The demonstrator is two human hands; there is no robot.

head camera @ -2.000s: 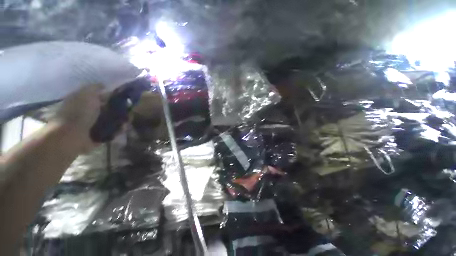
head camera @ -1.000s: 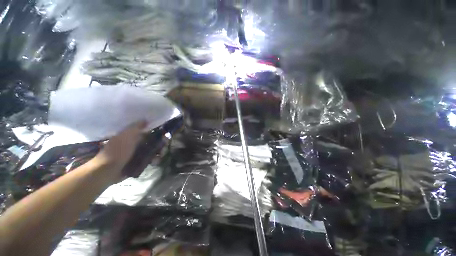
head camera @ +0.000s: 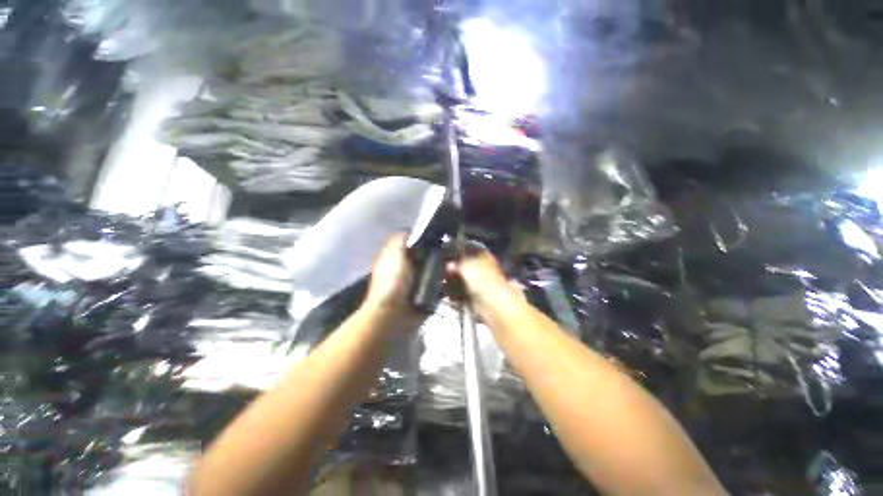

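My left hand (head camera: 391, 276) is shut on a clipboard whose white paper sheets (head camera: 360, 232) curl up over it, left of centre. A dark object (head camera: 428, 271) shows beside that hand; I cannot tell if it is the clipboard's edge. My right hand (head camera: 476, 276) is closed around a long shiny metal pole (head camera: 472, 387) that runs nearly upright through the middle of the view. The two hands are close together. The picture is blurred and the fingers are partly hidden.
Stacks of folded light garments under shiny film (head camera: 261, 145) lie at upper left. A crumpled clear poly bag (head camera: 610, 208) is right of the pole. Tan folded garments (head camera: 750, 344) and a thin wire-like loop (head camera: 815, 387) are at right. Dark glossy film hangs across the top.
My left hand and the clipboard have moved right to the pole. My right hand has come into view, gripping the pole. The view first shifted left, then changed little.
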